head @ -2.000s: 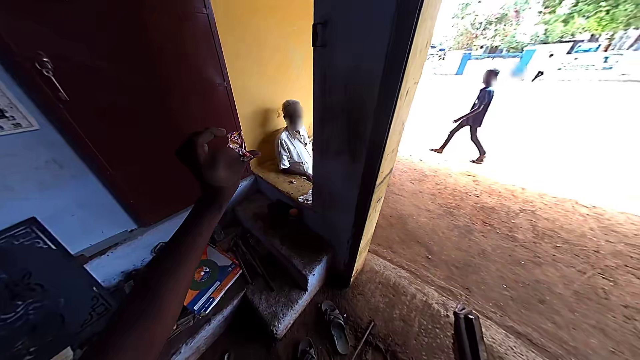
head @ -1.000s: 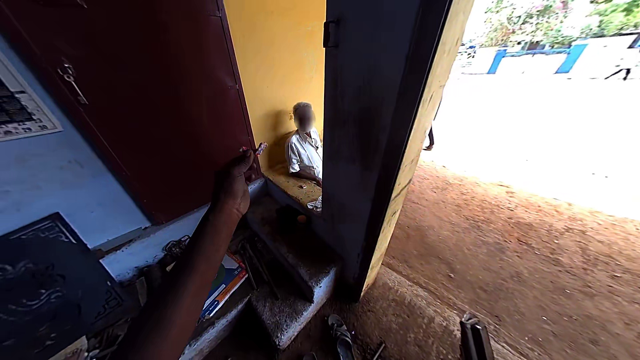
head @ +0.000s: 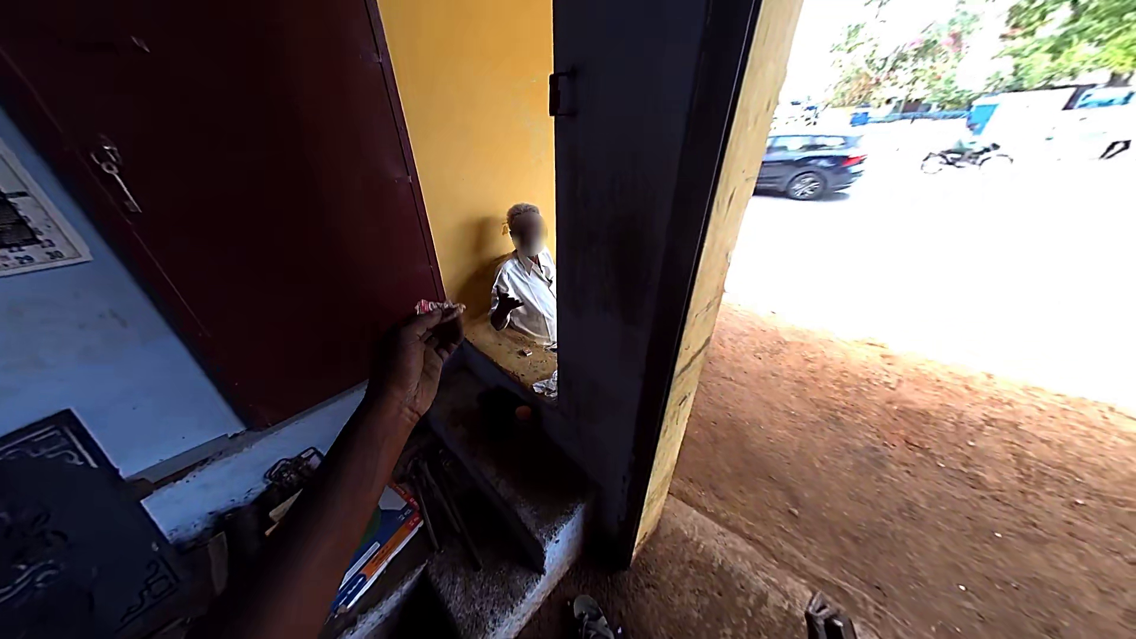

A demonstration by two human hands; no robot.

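My left hand reaches out from the lower left, its thumb and fingers pinched on a small crumpled red-and-white piece, whose exact kind I cannot tell. The arm passes over a stack of books with blue and orange covers. Beyond the hand, a person in a white shirt sits against the yellow wall behind a ledge, one hand raised. My right hand is out of view.
A maroon metal door with a hanging key is at left, above a dark ornate panel. A dark door panel stands beside the concrete step. Outside are bare earth, a dark car and a motorcycle.
The walking person outside has left the view, and a car and motorcycle have come into it. The seated person's hand now shows raised. My left hand still holds the small piece.
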